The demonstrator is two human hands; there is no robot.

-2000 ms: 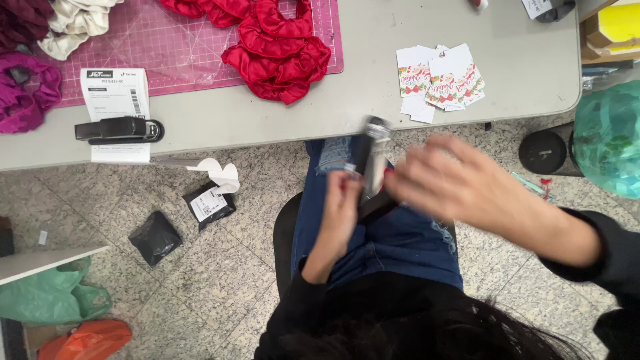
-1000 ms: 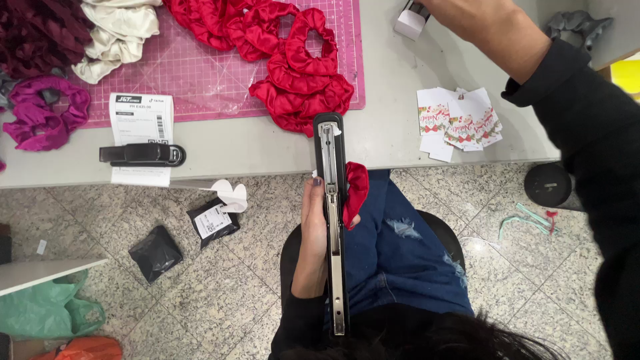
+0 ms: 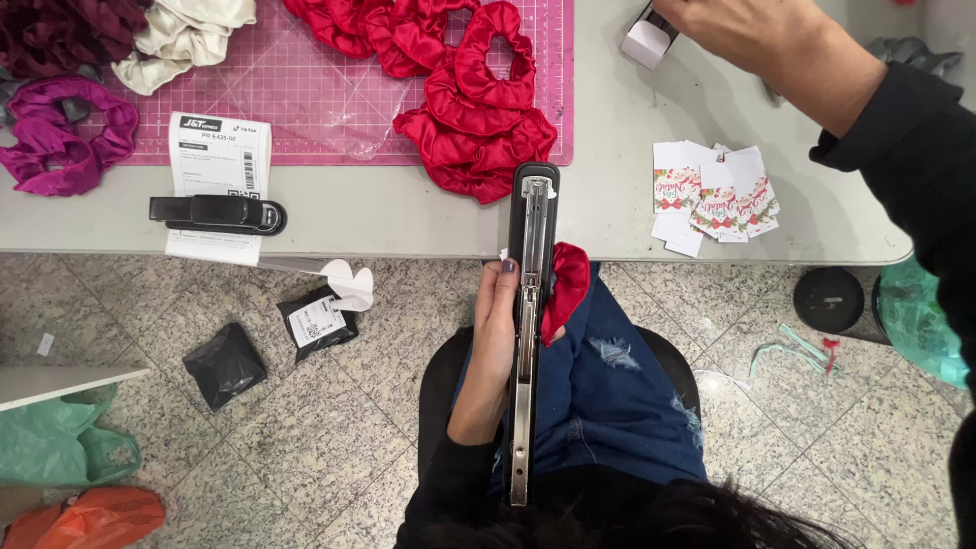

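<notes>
My left hand (image 3: 496, 335) holds a black and metal stapler (image 3: 534, 259) that is opened out lengthwise over my lap, and a red satin scrunchie (image 3: 566, 293) shows on its right side. At the top right, my right hand (image 3: 732, 19) is at a small box with a white flap (image 3: 648, 44); its fingertips are partly cut off by the frame. More red satin scrunchies (image 3: 488, 114) lie in a pile on the pink cutting mat (image 3: 305, 99). Printed tags with a festive pattern (image 3: 717, 194) are heaped on the right of the table.
A second black stapler (image 3: 217, 214) rests on a shipping label (image 3: 221, 152) near the table edge (image 3: 381, 242). Purple (image 3: 72, 137) and white (image 3: 187, 38) scrunchies are at the left. Black parcels (image 3: 225, 366) lie on the floor, and a teal container (image 3: 919, 320) stands at the right.
The stapler in my left hand was blurred between both hands; now it is opened out. My right hand has moved from it to the small box at the upper right.
</notes>
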